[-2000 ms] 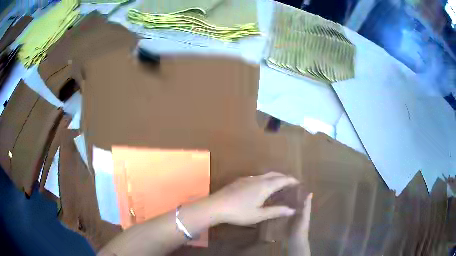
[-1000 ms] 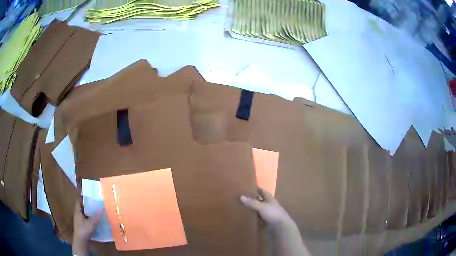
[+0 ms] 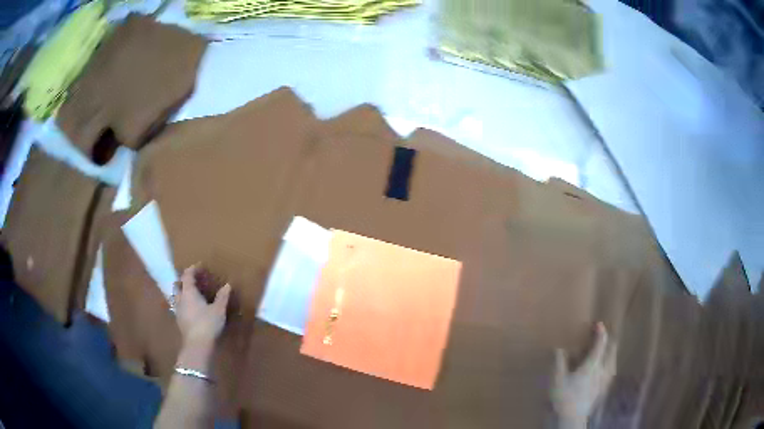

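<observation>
Brown cut panels (image 3: pixel 335 184) lie overlapped across the front, with a black patch (image 3: pixel 400 173) near the back edge. An orange ticket (image 3: pixel 384 308) lies on them at the middle, with a white slip (image 3: pixel 293 275) showing at its left. My left hand (image 3: pixel 201 306) is over the brown panels left of the ticket, thumb and fingers apart. My right hand (image 3: pixel 584 377) is over the panels to the right of the ticket, blurred, thumb and fingers apart. Neither hand visibly holds anything.
Brown panel stacks (image 3: pixel 138 75) stand at the left. Yellow-edged panels (image 3: pixel 301 8) and a fanned olive stack (image 3: pixel 519 38) lie beyond. A large white sheet (image 3: pixel 662 109) is at the right. White paper pieces (image 3: pixel 149 243) show between panels at the left.
The upper panel with a black patch now lies further right; only one patch and one ticket show. My hands have let go and moved apart, my right hand further right.
</observation>
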